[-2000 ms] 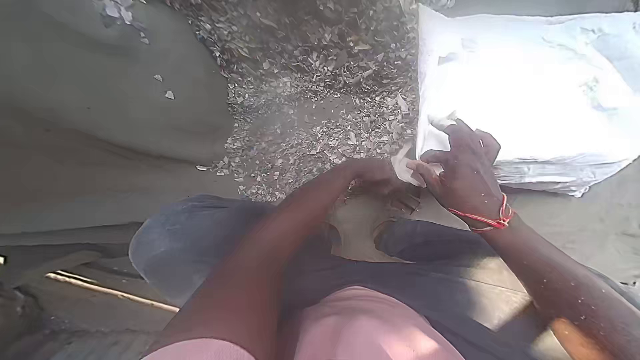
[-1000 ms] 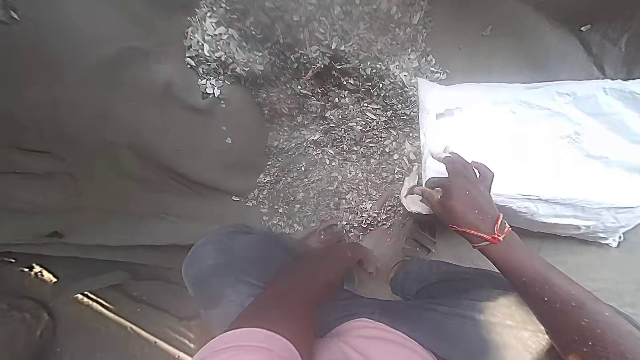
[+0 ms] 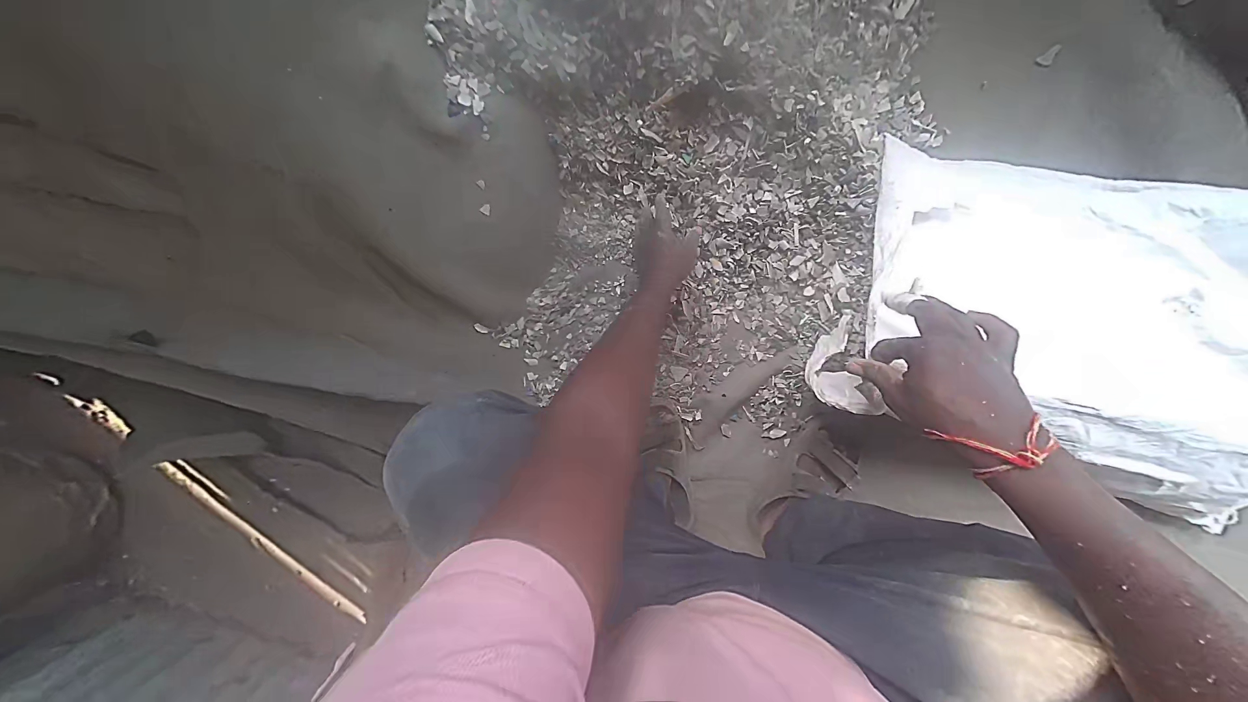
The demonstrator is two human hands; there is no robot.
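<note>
A heap of pale chips or flakes (image 3: 770, 205) lies on a grey-brown sheet. My left hand (image 3: 668, 249) rests at or just over the heap, fingers pointing away from me; it is blurred, and whether anything is in it is unclear. At the right lies a white woven sack (image 3: 1082, 292), flat and brightly lit. My right hand (image 3: 941, 361), with a red thread round its wrist, is at the sack's near left corner. Its thumb and fingers are bent by a small whitish flap (image 3: 838, 370), perhaps the sack's mouth; its grip on it cannot be made out.
The grey-brown sheet (image 3: 292, 195) spreads left of the heap, with folds in it. A thin stick (image 3: 263, 546) lies at lower left, near a dark rounded object (image 3: 49, 517). My bent legs and feet are close below the heap.
My left hand, beside the right hand and the whitish flap two seconds ago, has moved away from it and is now out at the heap. The right hand stays by the sack's corner. The view has shifted.
</note>
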